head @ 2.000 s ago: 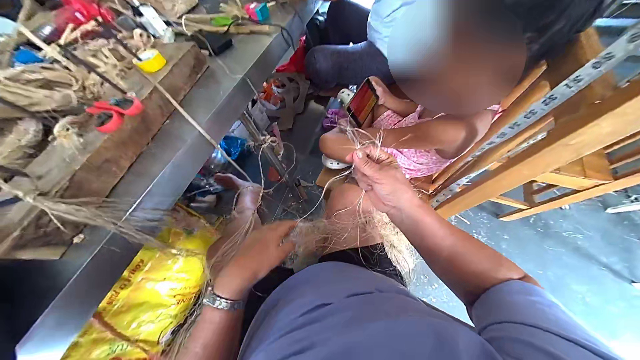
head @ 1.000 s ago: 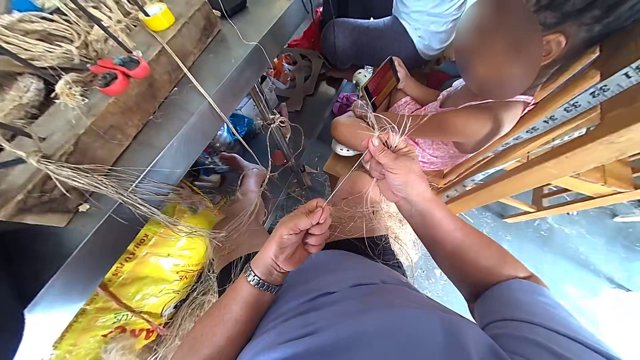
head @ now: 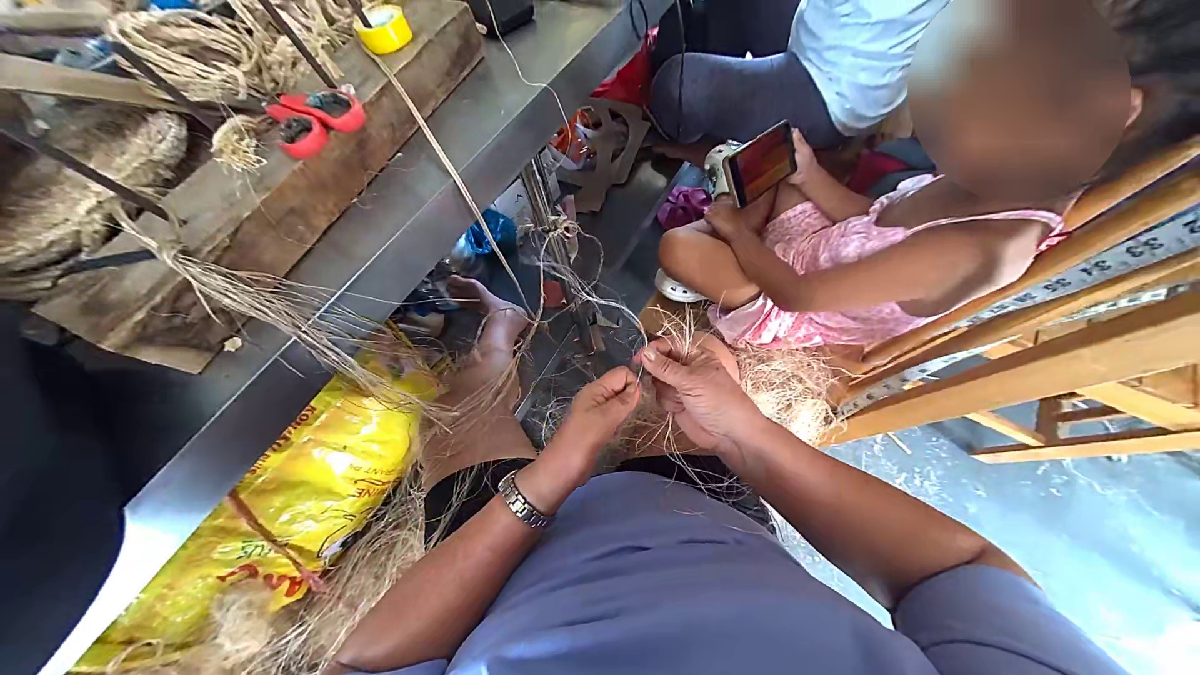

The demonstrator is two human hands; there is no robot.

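Observation:
My right hand [head: 689, 389] pinches a bundle of pale plant fibres [head: 682, 336] above my lap; loose ends stick out above and below its fingers. Close on its left, my left hand [head: 600, 412], with a metal-band watch [head: 523, 500] at the wrist, has thumb and fingertips closed on a thin fibre strand that runs to the right hand. A thin cord [head: 600, 302] curves from near my hands up to a knot of fibre [head: 561, 228] at a metal post. A mass of loose fibre [head: 792, 389] lies just right of my right hand.
On the metal table [head: 412, 216] at left lie a wooden board [head: 375, 155], red-handled scissors [head: 319, 120], yellow tape [head: 384, 30] and coiled fibre rope [head: 192, 47]. A yellow sack [head: 347, 459] stands below. A seated person holding a phone [head: 761, 164] is ahead, beside a wooden frame [head: 1031, 366].
My left hand, blurred and lower left two seconds ago, has risen and come close beside the right hand. The right hand still holds the fibres. The view has shifted somewhat.

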